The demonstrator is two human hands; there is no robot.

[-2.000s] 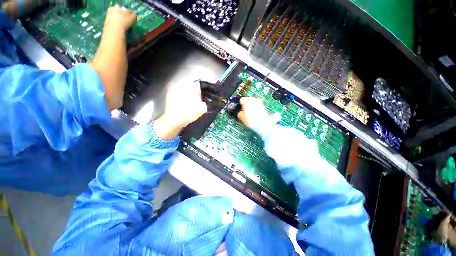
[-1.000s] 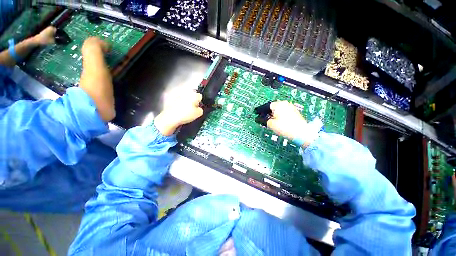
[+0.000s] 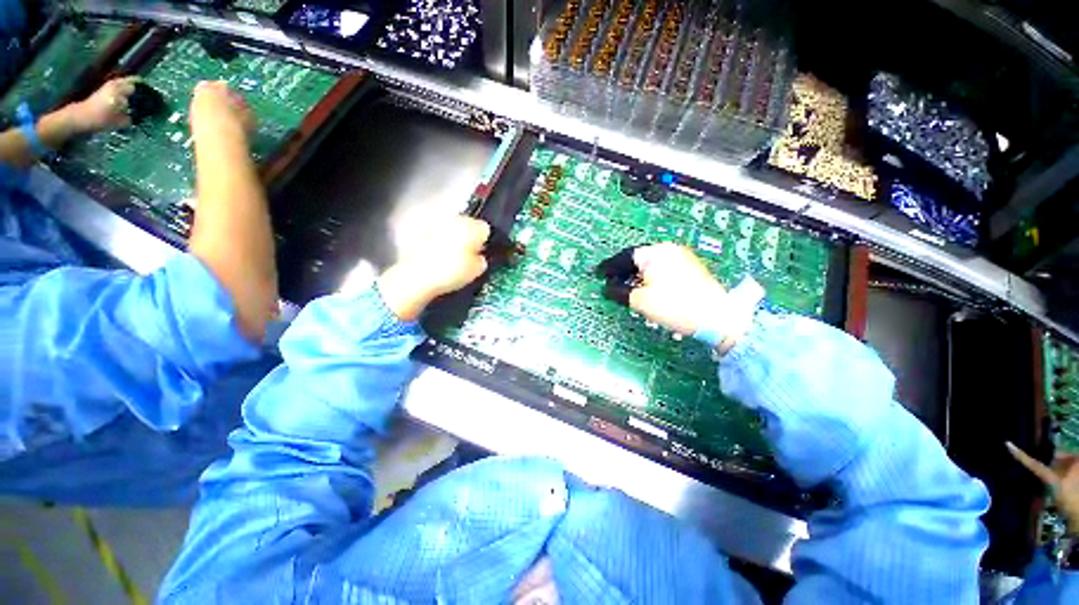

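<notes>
The green circuit board [image 3: 568, 319] lies in its black carrier [image 3: 556, 408] in front of me. Orange-brown components [image 3: 547, 192] stand in a row on its upper left part. My left hand [image 3: 440, 258] is curled over the board's left edge, with small orange-brown pieces at its fingertips; its palm side is hidden. My right hand [image 3: 665, 284] is over the middle of the board, black finger cots pointing down and left at its surface. Whether its fingertips hold a part cannot be seen.
Behind the board stand ridged clear trays [image 3: 663, 89] of orange-brown parts, a bin of cream parts [image 3: 822, 136] and silver-grey parts [image 3: 929, 124]. A bare metal plate [image 3: 379, 177] lies left. Another person's arms [image 3: 231, 225] reach over a board at left; a hand [image 3: 1053, 473] shows at right.
My right hand has moved from the board's upper left to its middle. My left hand stays near the left edge. The view has shifted, and a neighbour's hand at right has moved.
</notes>
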